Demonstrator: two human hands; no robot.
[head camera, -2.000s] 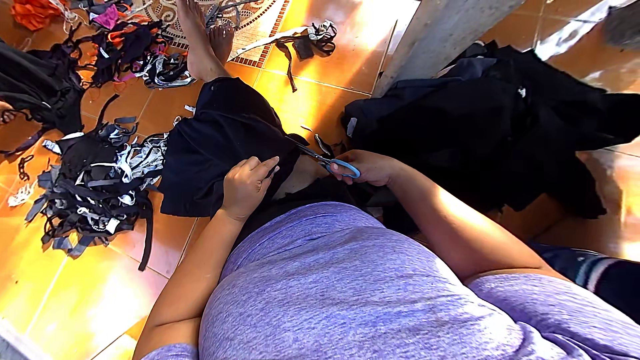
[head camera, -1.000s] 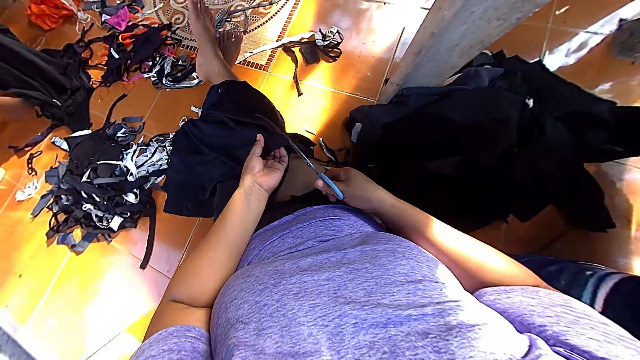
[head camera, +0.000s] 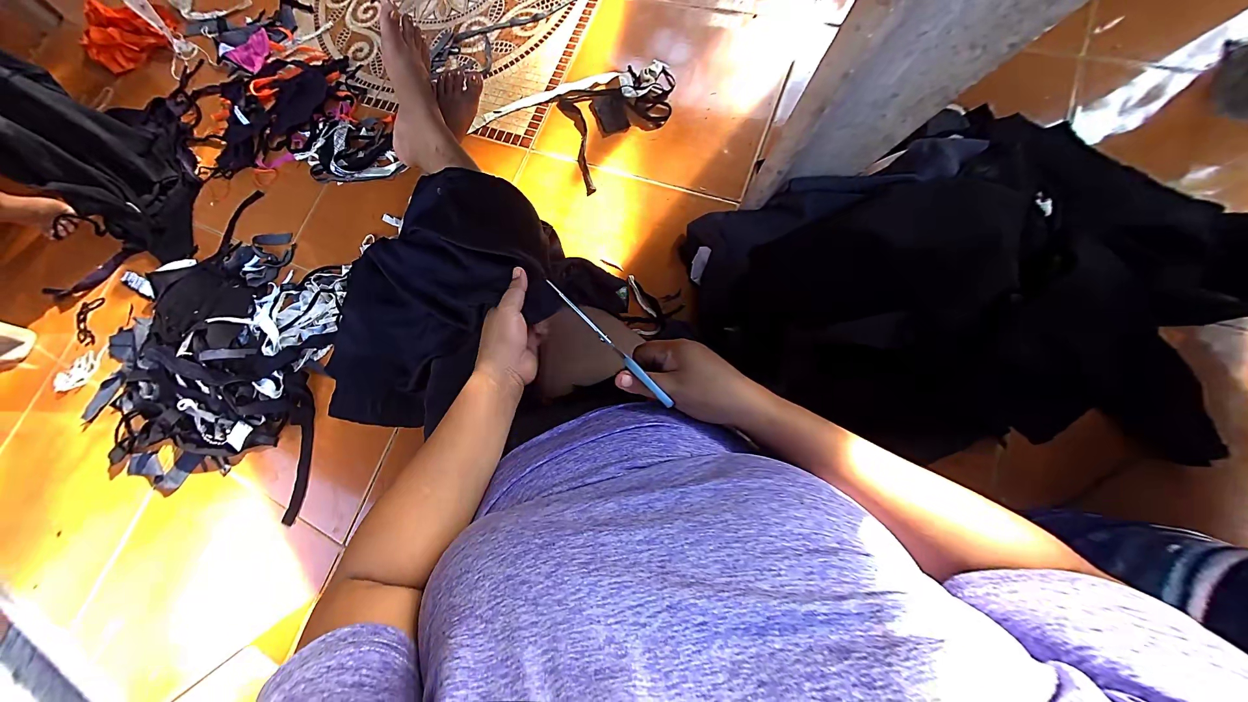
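My right hand (head camera: 687, 378) is closed on the blue handle of a pair of scissors (head camera: 603, 334). The blades point up and left, their tips at the edge of a black cloth (head camera: 439, 253) that lies over my leg. My left hand (head camera: 509, 336) rests at the right part of this cloth, thumb pointing up, and seems to hold it; the fingers are partly hidden. Just right of the cloth, small dark and pale scraps (head camera: 639, 297) lie beside my leg.
A heap of black and white fabric strips (head camera: 219, 341) lies on the tiles at left, coloured scraps (head camera: 283, 97) behind it. Black cloth (head camera: 926, 292) is piled at right beside a pale post (head camera: 877, 78). Another person's hand (head camera: 39, 213) is near black fabric at the left edge.
My left hand has turned from palm-down on the cloth to thumb-up at its right part. The scissors now point more steeply than two seconds ago.
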